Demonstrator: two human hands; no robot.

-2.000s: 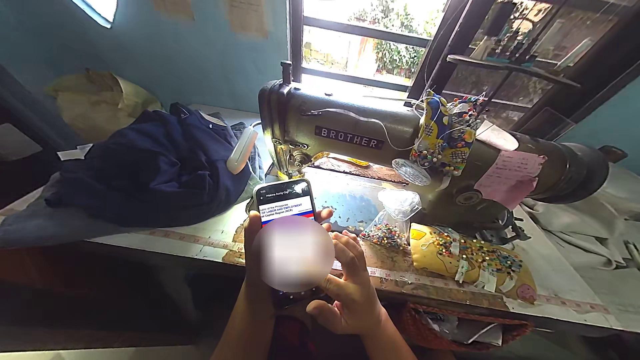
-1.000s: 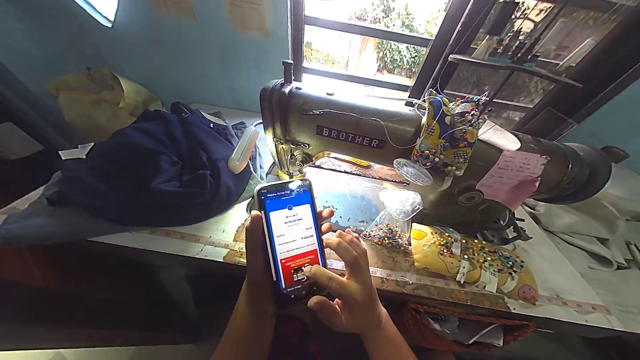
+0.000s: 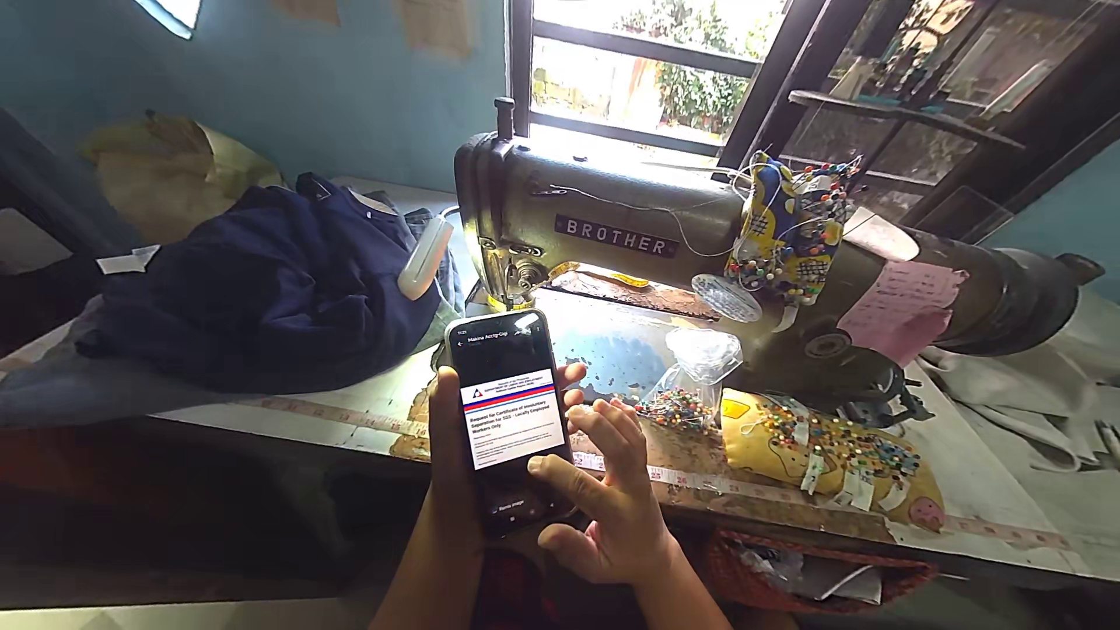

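Note:
My left hand [image 3: 453, 446] grips a smartphone [image 3: 511, 429] upright, with the thumb along its left edge and fingertips showing past its right edge. The lit screen shows a page with writing. My right hand [image 3: 608, 490] holds nothing; its index fingertip is at the lower part of the screen and its thumb is apart from the other fingers. Directly behind the phone stands a Brother sewing machine [image 3: 612, 201]. To the right of my right hand lie a clear plastic bag of ball-head pins [image 3: 687, 398] and a yellow pincushion [image 3: 770, 451] full of pins.
Dark blue fabric [image 3: 254, 289] is heaped at the left, beside a small white lamp [image 3: 426, 258]. A measuring tape [image 3: 726, 488] runs along the table's front edge. Another pincushion [image 3: 779, 219] and a pink note [image 3: 906, 306] are on the machine. A red basket [image 3: 744, 577] sits below the edge.
The phone screen has changed from a blue page with a red picture to a white page on black. My left hand has kept its grip on the phone, and my right hand remains beside it.

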